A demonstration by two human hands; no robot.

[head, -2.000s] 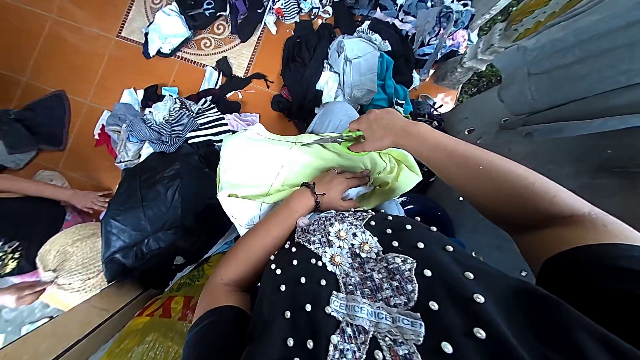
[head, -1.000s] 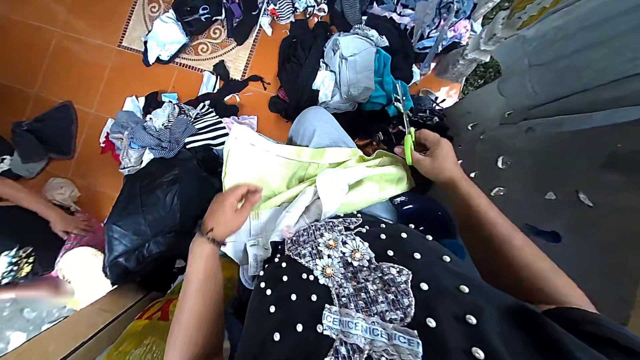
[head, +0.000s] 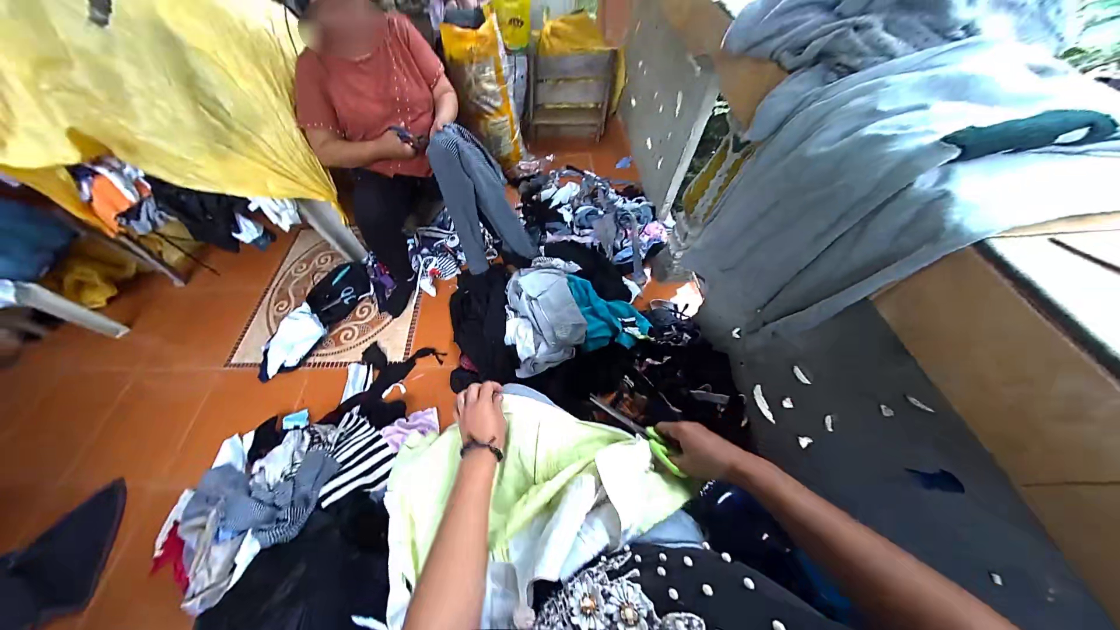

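Note:
A pale yellow-green garment (head: 542, 464) with white parts lies spread over my lap. My left hand (head: 481, 416), with a dark bracelet at the wrist, rests on its far edge; whether the fingers grip the cloth is unclear. My right hand (head: 696, 448) holds scissors with bright green handles (head: 665, 453) at the garment's right side, the blades pointing up and left over dark cloth. A grey garment (head: 544, 315) and a teal one (head: 604, 315) lie just beyond.
Across from me a person (head: 376, 96) holds grey trousers (head: 472, 188) and a small dark tool. A clothing pile (head: 262, 499) lies at the left, a heap of scraps (head: 595, 214) farther off. A grey wall (head: 875, 437) stands right; a yellow cover (head: 175, 96) hangs at the upper left.
The view has tilted up, bringing the person across into sight. My left hand has moved forward to the garment's far edge. The scissors, raised a second ago, are now lower and point left.

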